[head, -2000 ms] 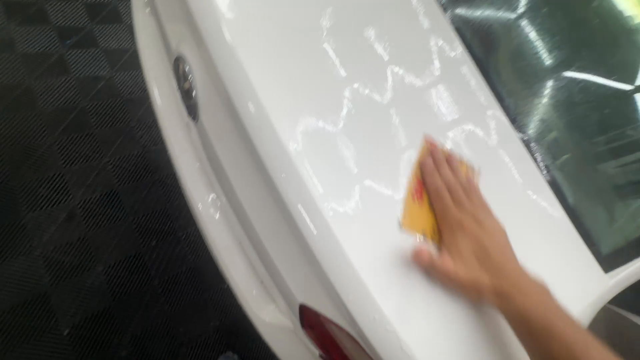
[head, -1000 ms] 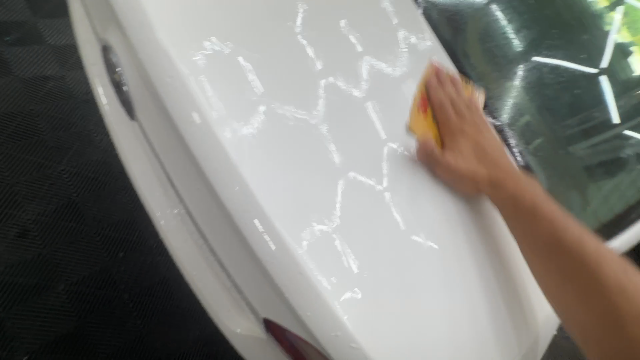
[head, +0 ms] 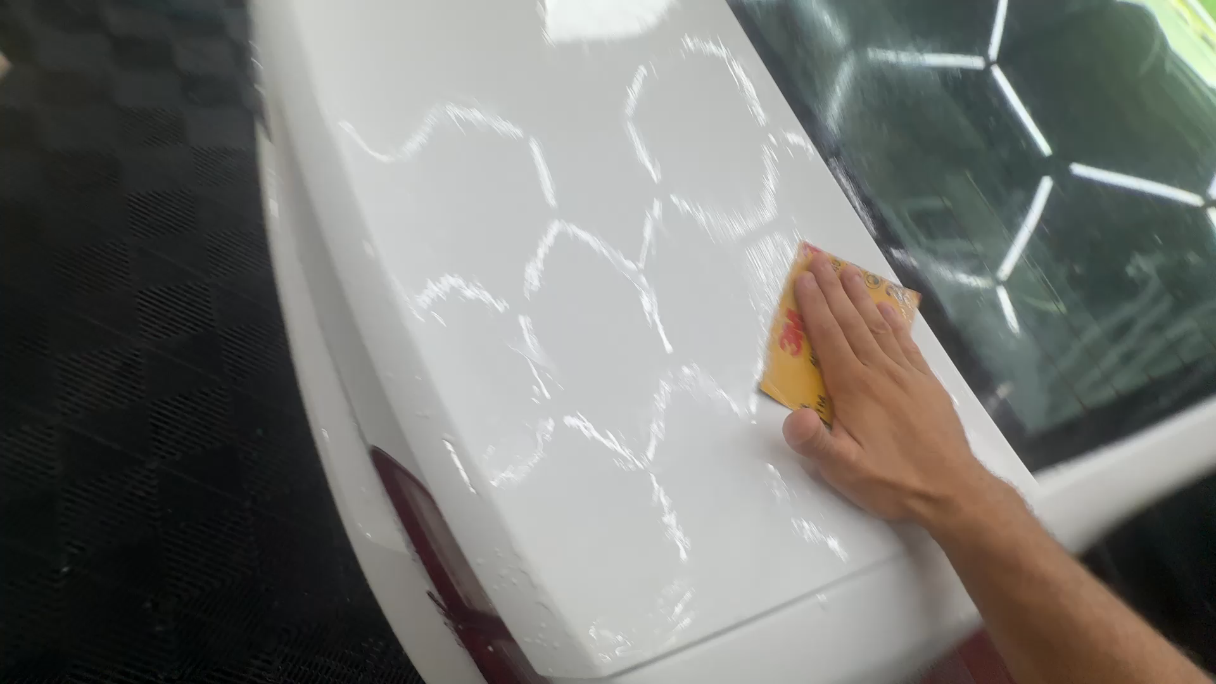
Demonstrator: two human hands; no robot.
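My right hand [head: 879, 399] lies flat, fingers stretched forward, on a yellow 3M sheet or pad [head: 793, 356] with red and black print. Beneath it is the glossy white trunk lid of a car [head: 589, 313], close to the lower edge of the rear window [head: 959, 218]. The hand presses the sheet against the paint, and its thumb rests just beyond the sheet's near edge. Water drops and hexagonal light reflections show on the lid. My left hand is out of view.
A red tail light [head: 446, 560] is set in the car's rear edge at the lower left. Dark textured floor tiles [head: 152, 332] lie along the left. A panel seam [head: 760, 613] crosses the white bodywork near the bottom.
Between the earlier frames my right hand slid with the yellow sheet up along the lid toward the rear window. It is still on the lid near the glass. The view has shifted.
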